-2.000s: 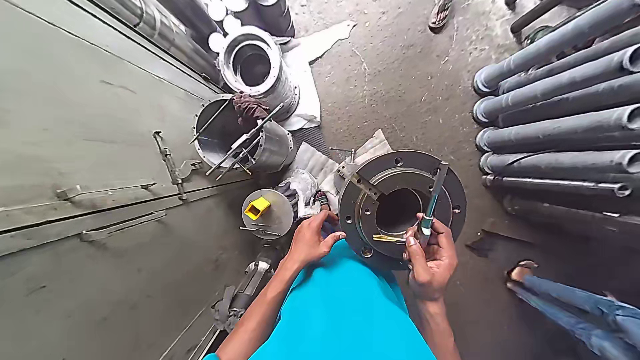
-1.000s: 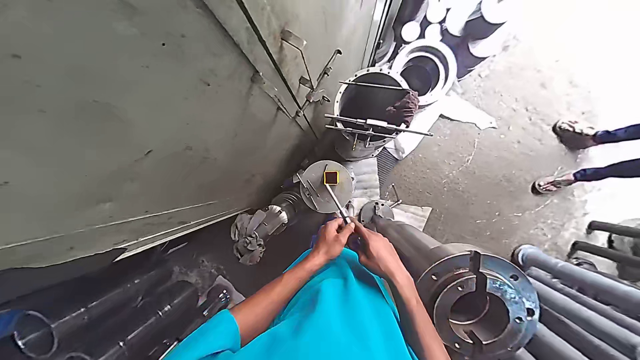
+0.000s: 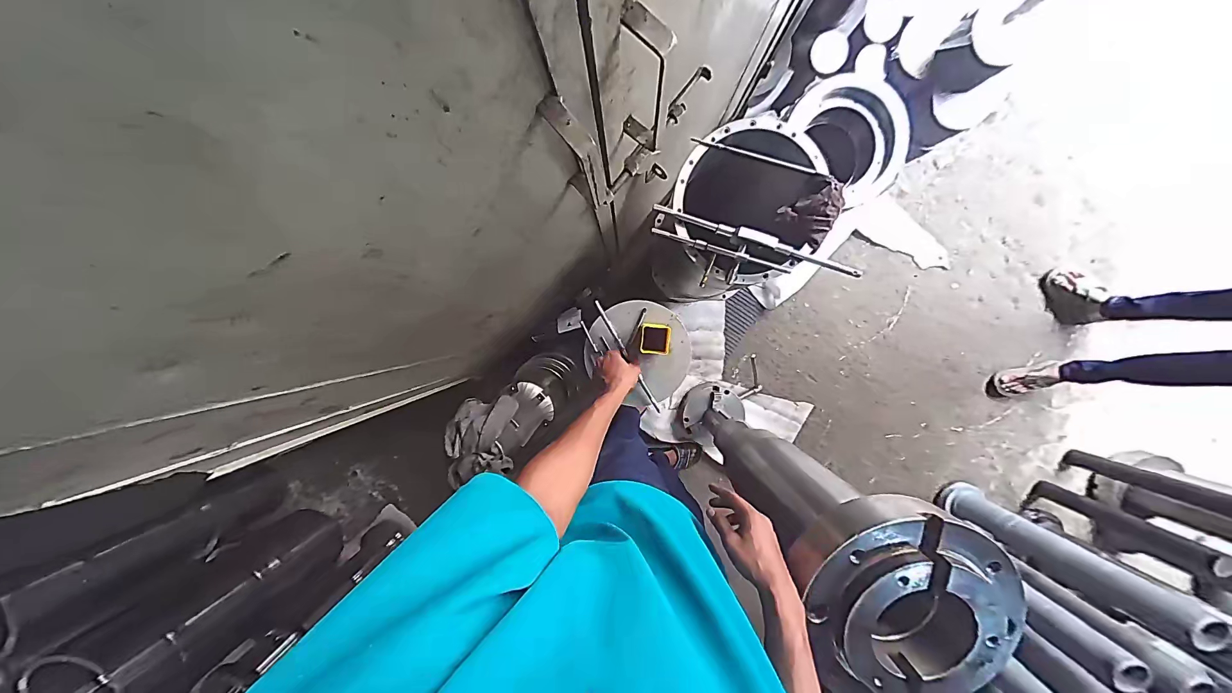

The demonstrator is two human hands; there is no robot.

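My left hand (image 3: 618, 373) reaches over a round metal plate (image 3: 674, 332) with its fingers on a thin metal rod (image 3: 647, 387); whether it grips the rod is not plain. On the same plate stand a small yellow-rimmed square box (image 3: 655, 339) and more thin rods. My right hand (image 3: 739, 527) hangs with fingers apart and nothing in it, left of a thick metal shaft (image 3: 784, 476). The shaft's near end bears a wide bolt-holed flange (image 3: 828, 597) with a slotted inner ring (image 3: 859, 626).
Long rods lie across an open flanged cylinder (image 3: 683, 183) holding a dark cloth (image 3: 816, 214). A large metal panel with latches (image 3: 289, 212) fills the left. Grey pipes (image 3: 1088, 558) lie at lower right, dark pipes (image 3: 192, 597) at lower left. A person's legs (image 3: 1155, 306) show at right.
One second ago both hands were together at the edge of the round plate, on a thin tool. The right hand has since come away, down and right. The view has swung considerably since the first frame.
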